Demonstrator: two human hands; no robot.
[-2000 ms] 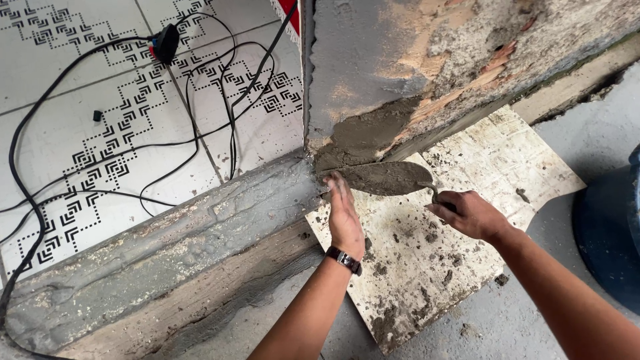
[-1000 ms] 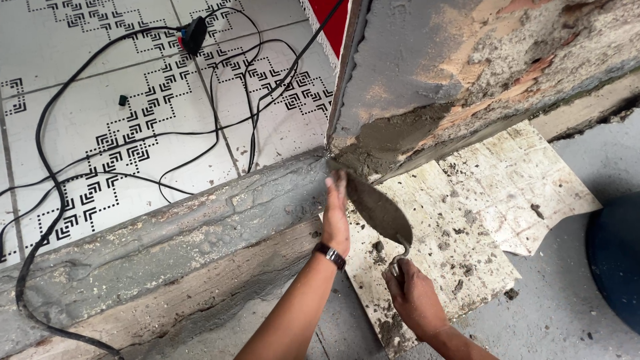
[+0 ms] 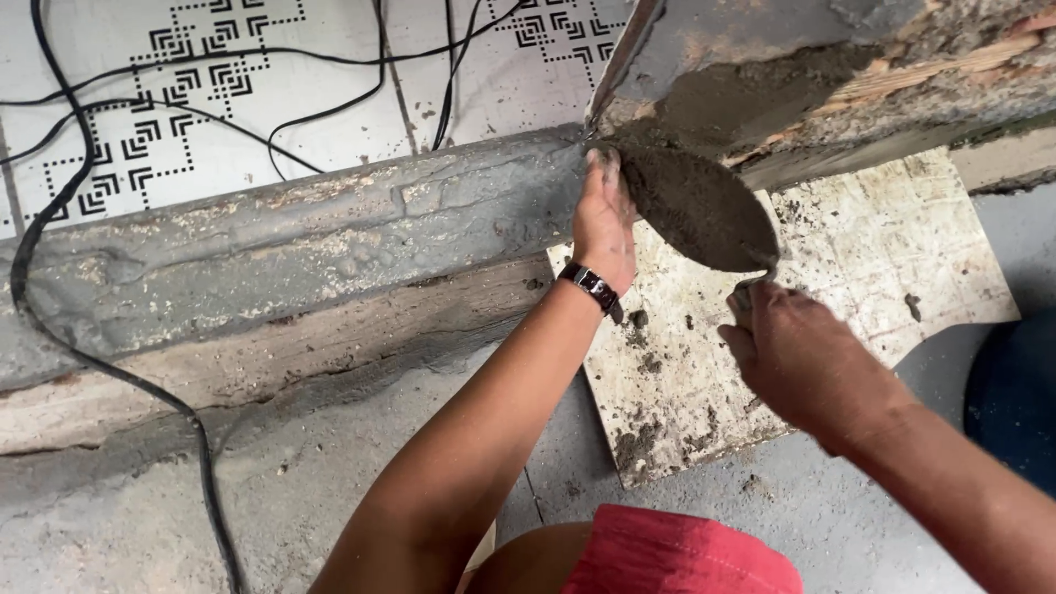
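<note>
My right hand grips the handle of a mason's trowel, whose leaf-shaped blade is coated with grey mortar. The blade's tip points up and left to the wall's bottom corner. My left hand, with a dark watch on the wrist, is held upright with fingers together beside the blade's tip, at the end of the cement sill; whether its fingers touch the blade is hard to tell. Wet mortar covers a patch at the foot of the rough wall, just above the blade.
Mortar-spattered pale boards lie on the grey floor under my hands. A dark blue container stands at the right edge. Black cables run over the patterned tiles, and one crosses the sill.
The trowel's blade lay nearly level at first, then tilted with its handle downward, and it remains tilted now. My left hand has stayed by its tip. The view has moved closer.
</note>
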